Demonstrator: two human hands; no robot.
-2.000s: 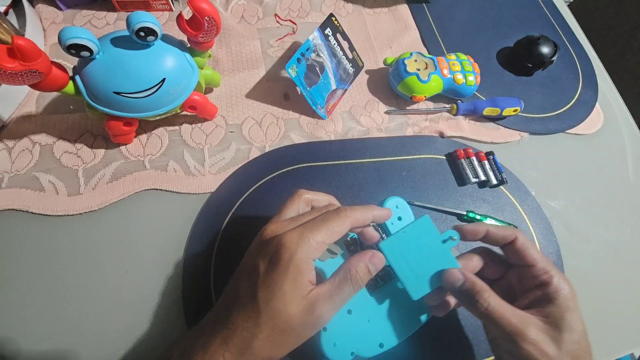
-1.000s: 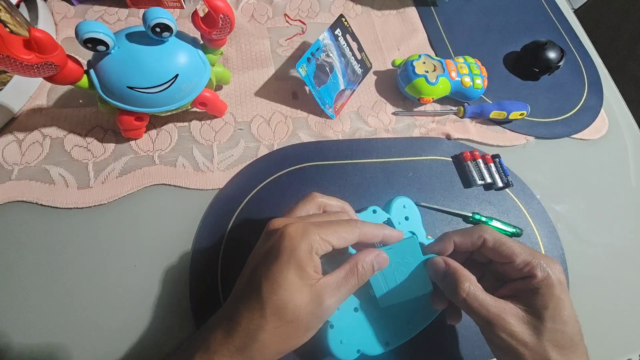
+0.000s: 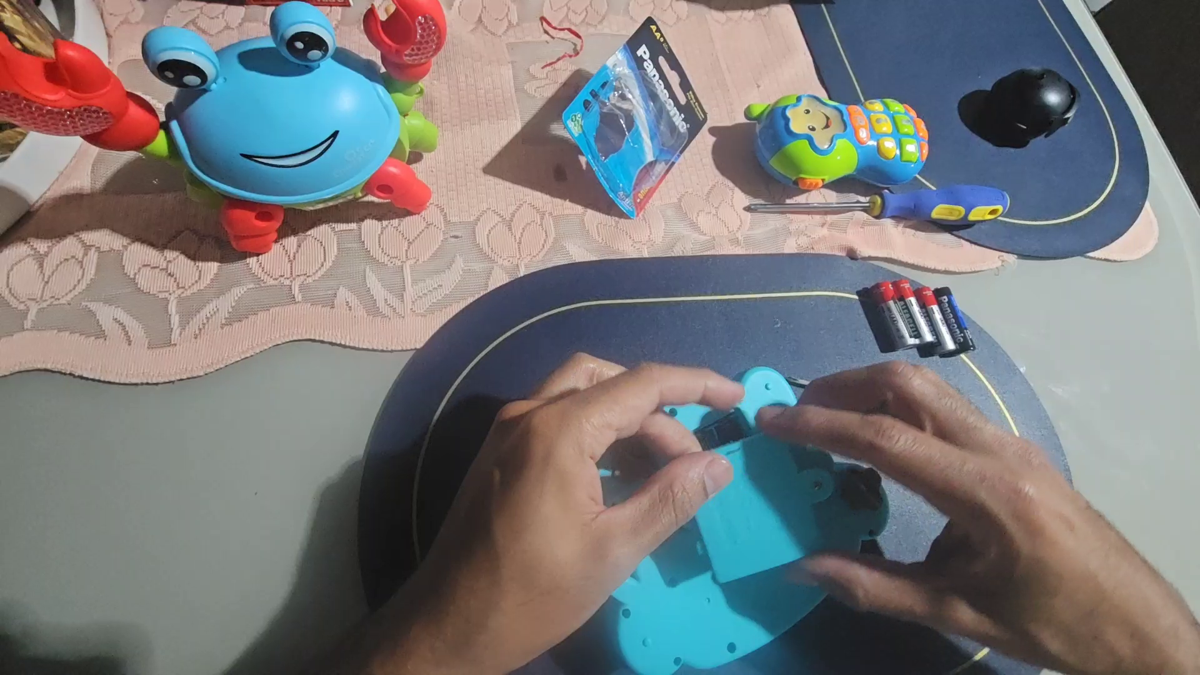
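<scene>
A turquoise plastic toy (image 3: 675, 609) lies with its screw-holed underside up. Its square battery cover (image 3: 759, 511) sits slightly skewed over the compartment, and a dark part of the opening (image 3: 722, 431) shows above its upper edge. My left hand (image 3: 600, 478) steadies the toy from the left, thumb on the cover's left edge and index fingertip by the rounded top lobe. My right hand (image 3: 937, 478) spans the toy's right side, index fingertip on that lobe and thumb near the cover's lower right corner. Several AA batteries (image 3: 919, 319) lie beyond my right hand.
Behind the dark oval placemat (image 3: 581, 328), a blue crab toy (image 3: 286, 122), an opened battery blister pack (image 3: 637, 122), a toy phone (image 3: 839, 141) and a blue-handled screwdriver (image 3: 937, 203) stand or lie on a pink lace cloth (image 3: 469, 225). A black round object (image 3: 1031, 103) rests on another placemat.
The battery cover, lifted off the toy in the oldest frame, now lies down against it. My right hand has spread its fingers around the toy's right side, hiding most of the green-handled screwdriver.
</scene>
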